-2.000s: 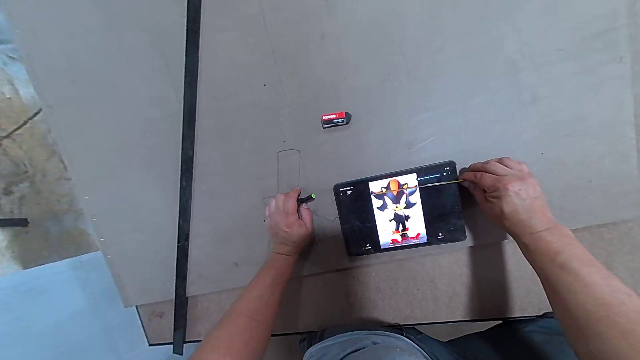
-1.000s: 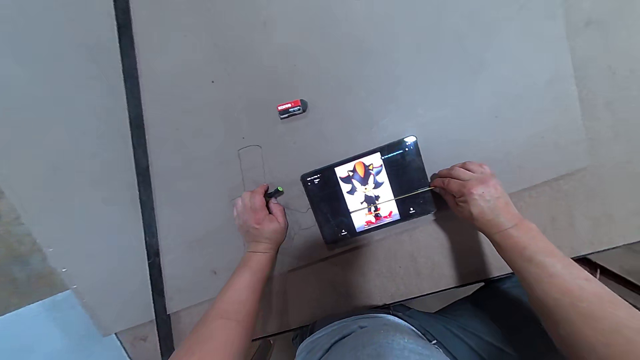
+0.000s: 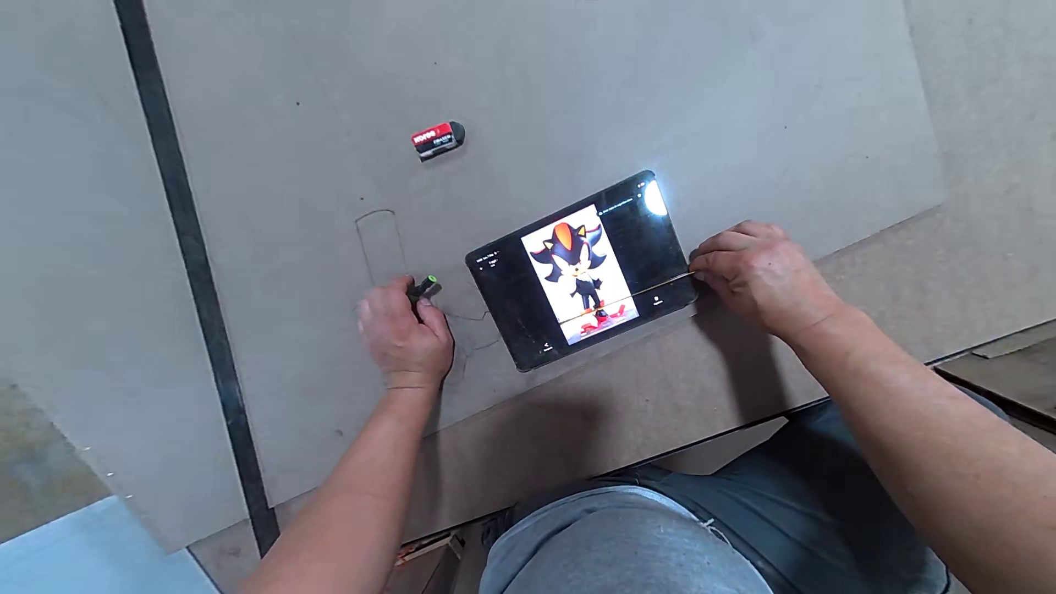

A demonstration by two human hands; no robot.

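Observation:
My left hand (image 3: 407, 334) is closed around a dark marker or pen (image 3: 422, 289) with a green end, resting on the grey-brown board (image 3: 660, 91). Beneath and above that hand, thin pencil lines mark the board, among them a rounded upright outline (image 3: 379, 243). Right of it lies a tablet (image 3: 503, 309) whose screen shows a black and red cartoon hedgehog figure. My right hand (image 3: 755, 276) is at the tablet's right edge, its fingertips pinching a thin stick (image 3: 664, 283) that lies slantwise across the lower part of the picture. What kind of stick it is cannot be told.
An eraser (image 3: 438, 141) in a red and black sleeve lies on the board above the tablet. A black strip (image 3: 194, 247) runs down the left side. The board's lower edge overlaps another brown sheet (image 3: 627, 412). My legs are below the near edge.
The stick in my right hand has moved from the upper part of the tablet's picture down to its lower part. My left hand keeps its hold. The view has shifted.

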